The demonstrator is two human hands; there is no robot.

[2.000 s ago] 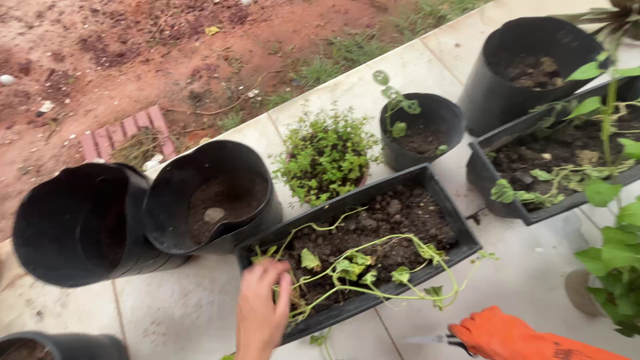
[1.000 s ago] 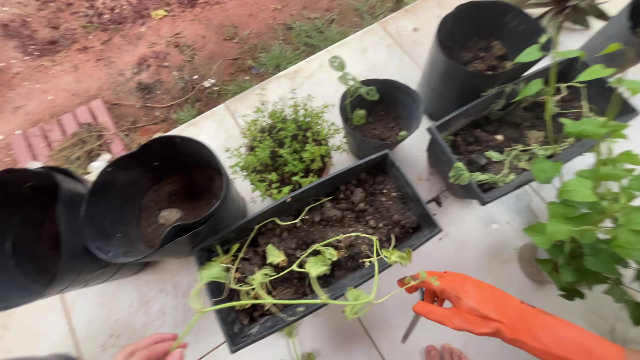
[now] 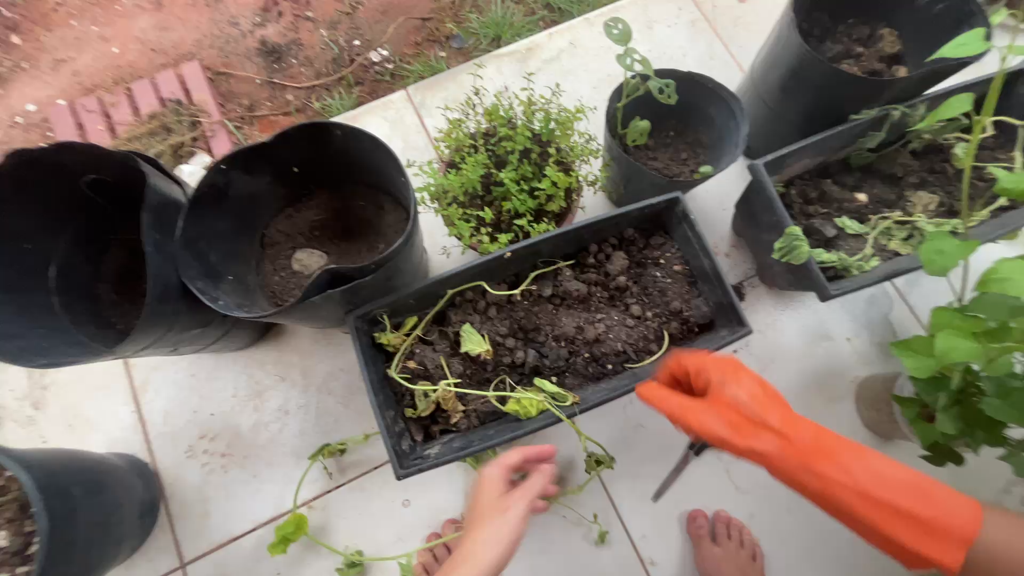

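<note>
A black rectangular planter full of dark soil stands in the middle. A thin wilted vine trails over its left half and its near edge. My bare left hand is just below that near edge, blurred, its fingers bent over the vine stems; whether it grips them I cannot tell. My right hand, in an orange rubber glove, is closed at the planter's near right corner. Below it points a metal blade with a dark handle end, held in the glove. A cut vine piece lies on the soil beside the glove.
Black round pots stand to the left, a bushy green plant and a small pot behind. Another long planter is at right, near a leafy plant. Loose vine lies on the tiles by my feet.
My left hand has moved right from the lower left, where it held a vine end. My right hand has moved to the planter's edge. Part of the vine now lies on the tiles.
</note>
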